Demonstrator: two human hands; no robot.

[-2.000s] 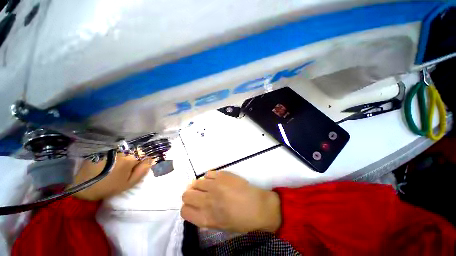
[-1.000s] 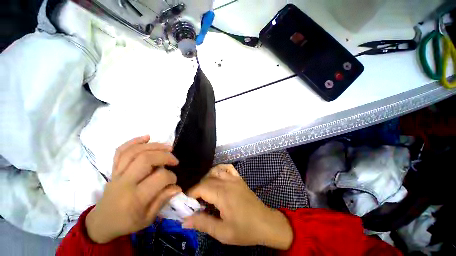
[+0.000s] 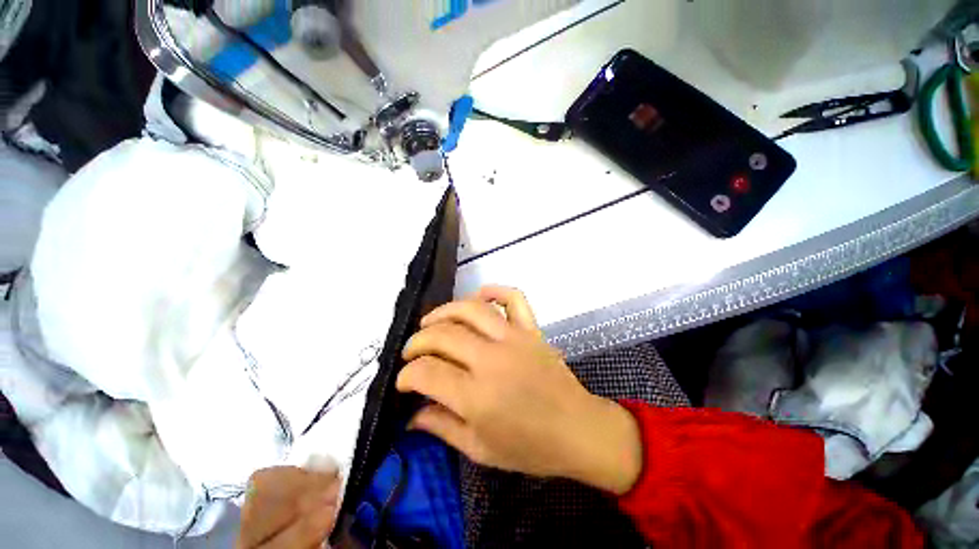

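A white puffy garment (image 3: 140, 290) lies on the left of the machine table, with a long dark edge strip (image 3: 403, 354) running from the presser foot area down to the lower middle. The machine's foot and needle cluster (image 3: 421, 145) is at the strip's far end. My right hand (image 3: 499, 391) has its curled fingers on the strip's right side, gripping its edge. My left hand (image 3: 290, 506) is blurred and partly cut off at the bottom edge, beside the strip's near end; its fingers cannot be made out clearly.
A black smartphone (image 3: 682, 139), black thread snips (image 3: 848, 110) and green-handled scissors (image 3: 945, 118) are at the right. A blue-tipped tool (image 3: 458, 123) is beside the foot. The ruler-marked table edge (image 3: 773, 281) curves across; white pieces (image 3: 848, 375) are piled below right. Blue cloth (image 3: 419, 493) is near my lap.
The machine head is raised away from the lower view compared with two seconds ago. Since one second ago, my hands have moved apart, my left hand down-left, and the strip is stretched straighter.
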